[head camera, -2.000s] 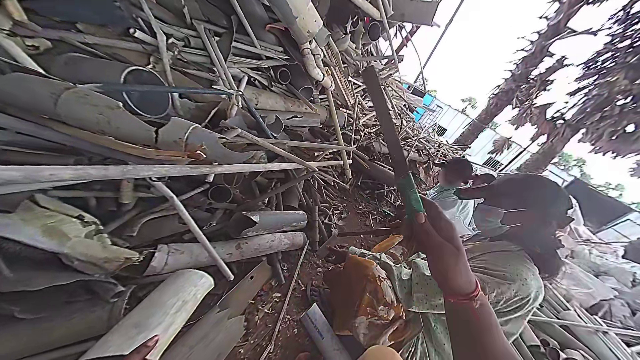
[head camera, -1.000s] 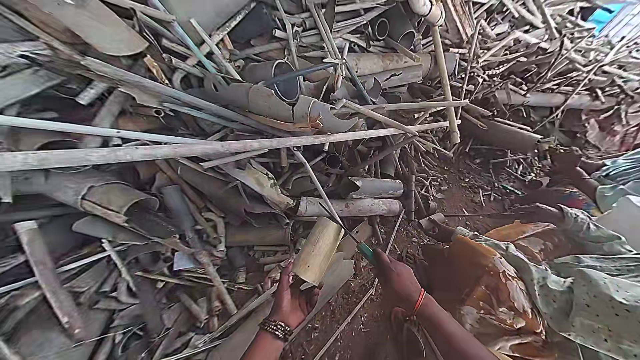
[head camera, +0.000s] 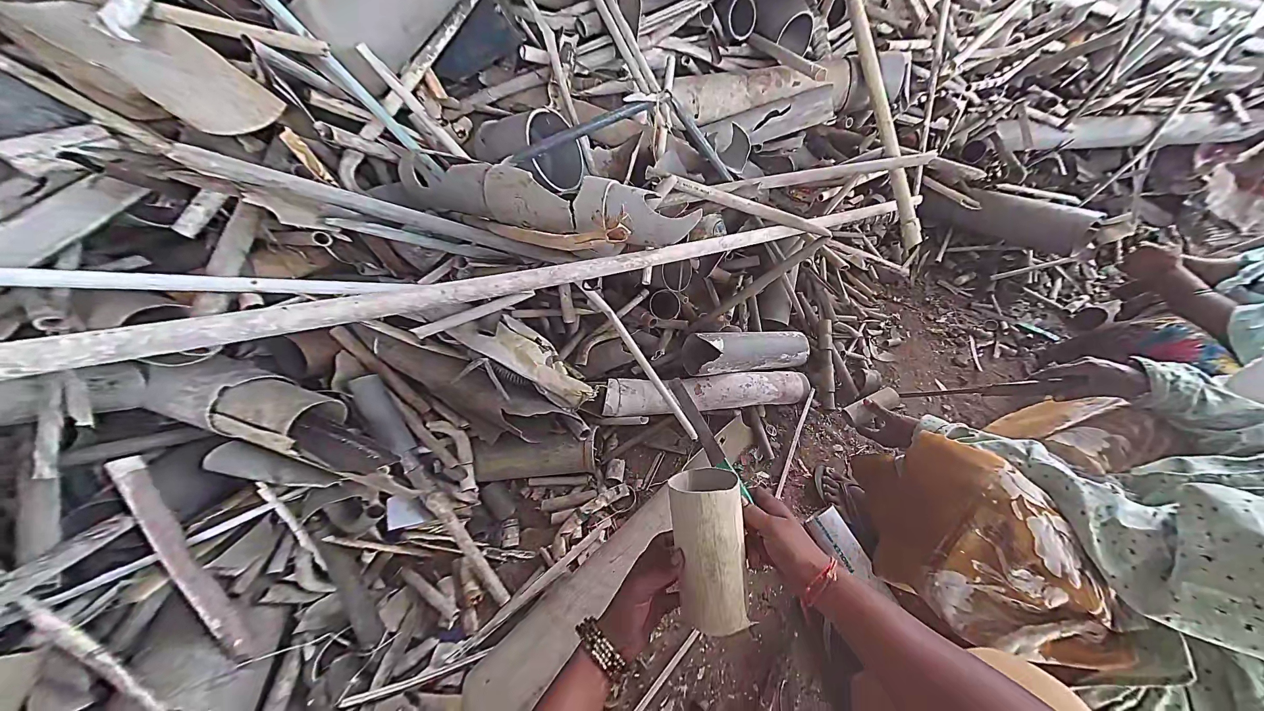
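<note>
A short, pale, worn pipe piece stands nearly upright between my hands, its open end up. My left hand, with a beaded bracelet at the wrist, grips it from the left side. My right hand, with a red thread at the wrist, holds the green handle of a long flat blade just behind the pipe's right edge. The blade points up and left, past the rim. Part of the handle and some of my right fingers are hidden by the pipe.
A big heap of broken pipes and strips surrounds me, with a long pale pole across it. At the right, a co-worker's hand holds a thin dark tool; another co-worker's hand holds a small pipe piece. Patterned cloth lies close by.
Two seconds ago my right hand held the blade raised. It came down beside the pipe piece, which my left hand held one second ago, tilted; now it stands more upright. The view swung down and left.
</note>
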